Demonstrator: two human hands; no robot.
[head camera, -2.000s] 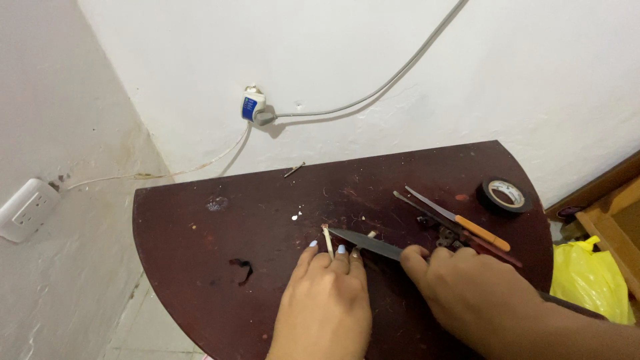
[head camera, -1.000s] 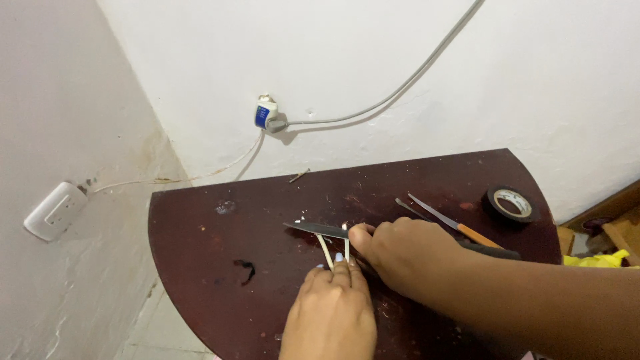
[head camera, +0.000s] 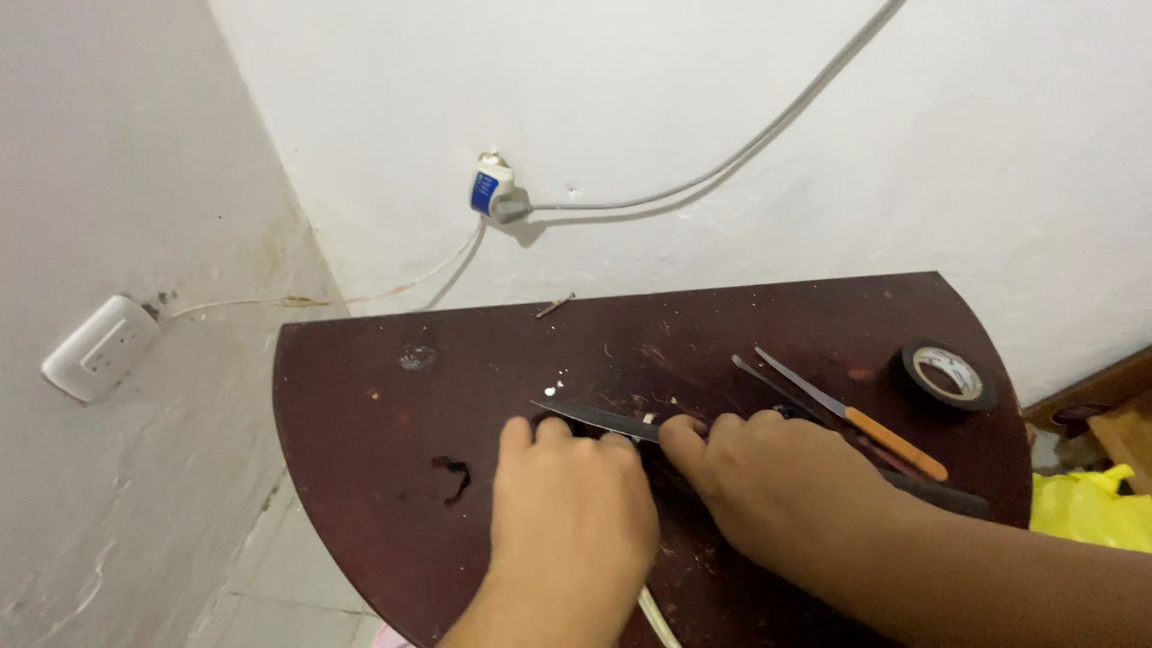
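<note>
My right hand (head camera: 783, 468) grips a knife (head camera: 598, 418), its dark blade pointing left across the table and its black handle showing past my wrist. Against the blade, my left hand (head camera: 576, 495) holds a white electrical cord (head camera: 659, 619), which comes out below it; the cord's end is mostly hidden by the fingers. Right of my hands lie an orange-handled tool (head camera: 891, 441) with a slim metal shaft and another thin metal tool (head camera: 774, 385), partly covered. A roll of black electrical tape (head camera: 945, 376) rests near the right edge.
The dark red table (head camera: 450, 351) stands against the wall. A black scrap (head camera: 457, 477), a small screw or nail (head camera: 555, 306) and white bits lie on it. A plug adapter (head camera: 491, 191) with a grey cable (head camera: 729, 166) is on the wall; an outlet (head camera: 101, 349) is at left, a yellow bag (head camera: 1089, 508) at right.
My left hand's fingers have curled in at the blade, hiding the two white cord ends that showed before. The knife has stayed in my right hand.
</note>
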